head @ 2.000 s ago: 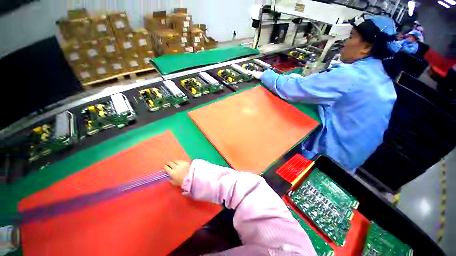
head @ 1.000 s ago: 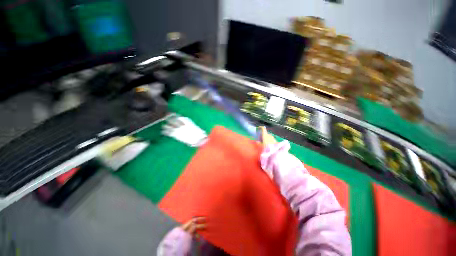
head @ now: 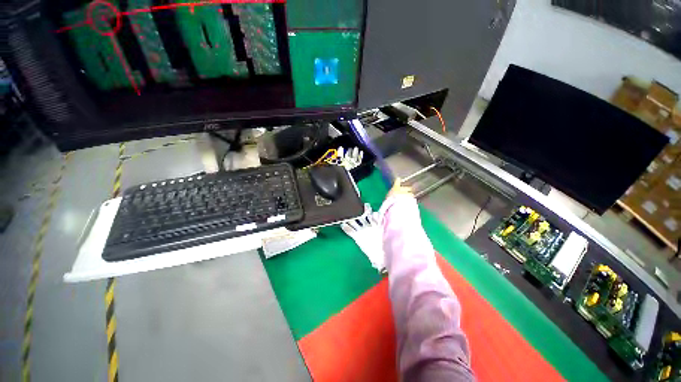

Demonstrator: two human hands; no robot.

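My right hand (head: 401, 191), in a pink sleeve, is closed around the near end of the thin purple tubes (head: 375, 153). The tubes point away from me, past the monitor's right corner, toward the machine opening. How many tubes there are cannot be told. The red-orange mat (head: 351, 332) lies on the green bench (head: 302, 287) below my forearm. My left hand is not in view.
The review monitor (head: 325, 71) stands above the keyboard (head: 205, 205) and mouse (head: 325, 181). A white glove (head: 366, 237) lies left of my forearm. Power boards (head: 539, 242) sit on the conveyor at right, near a dark screen (head: 567, 138).
The view has swung left from the red mats and the other person to the keyboard and monitor. My right hand has carried the purple tubes off the red mat. My left hand has left the view.
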